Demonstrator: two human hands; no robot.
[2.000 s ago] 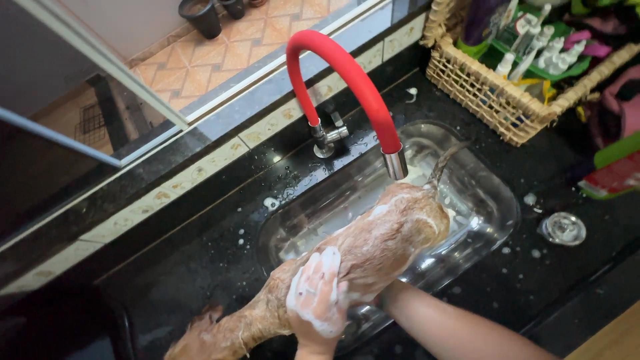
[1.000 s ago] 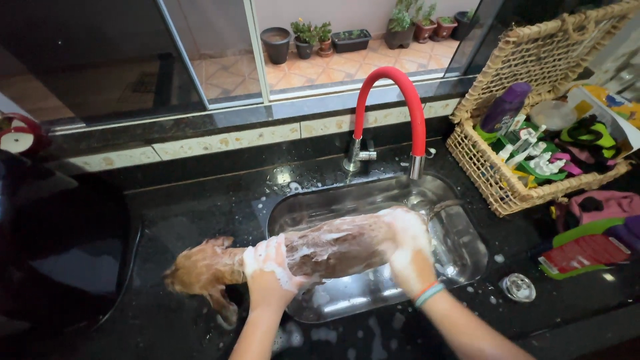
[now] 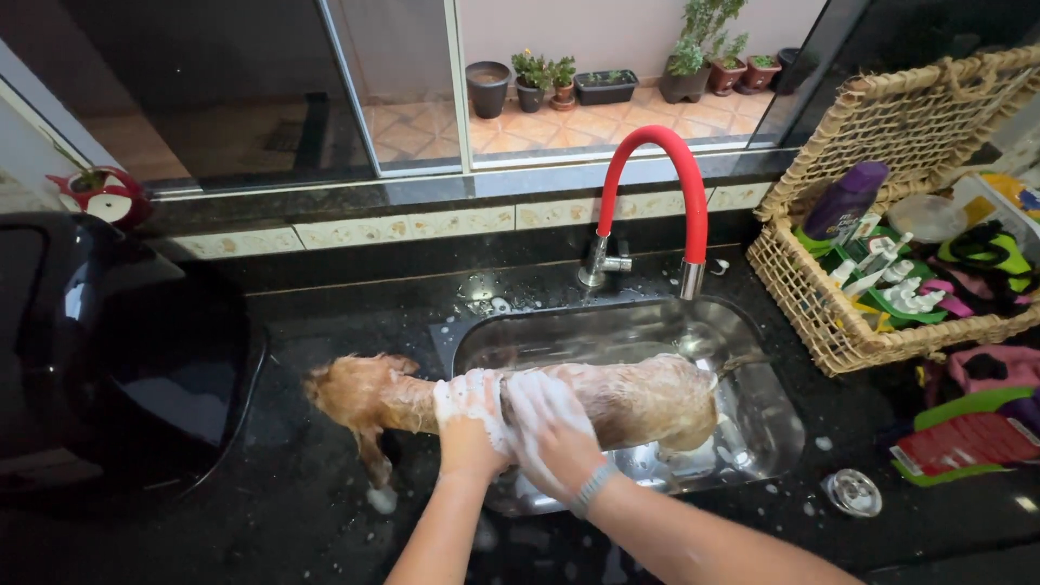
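Observation:
A wet, lathered brown dog (image 3: 650,398) stands with its hindquarters in the stainless steel sink (image 3: 780,406) and its head over the black counter at the left. Foam covers my left hand (image 3: 474,410), which grips the dog around the shoulders just behind the neck. Right beside it, my right hand (image 3: 552,422) lies soapy across the dog's upper back, a band on its wrist. Behind the sink rises a faucet with a red flexible spout (image 3: 650,138), its metal tip above the basin. The dog's legs in the sink are mostly hidden.
An open wicker basket (image 3: 821,325) with bottles and cloths stands at the right. Near it lie a red and green package (image 3: 967,447) and a metal sink strainer (image 3: 853,493). A glossy black appliance (image 3: 122,357) fills the left side. Foam spots dot the black counter (image 3: 309,512).
My right hand has moved left from the dog's rump to its upper back, beside my left hand. My left hand stays near the shoulders.

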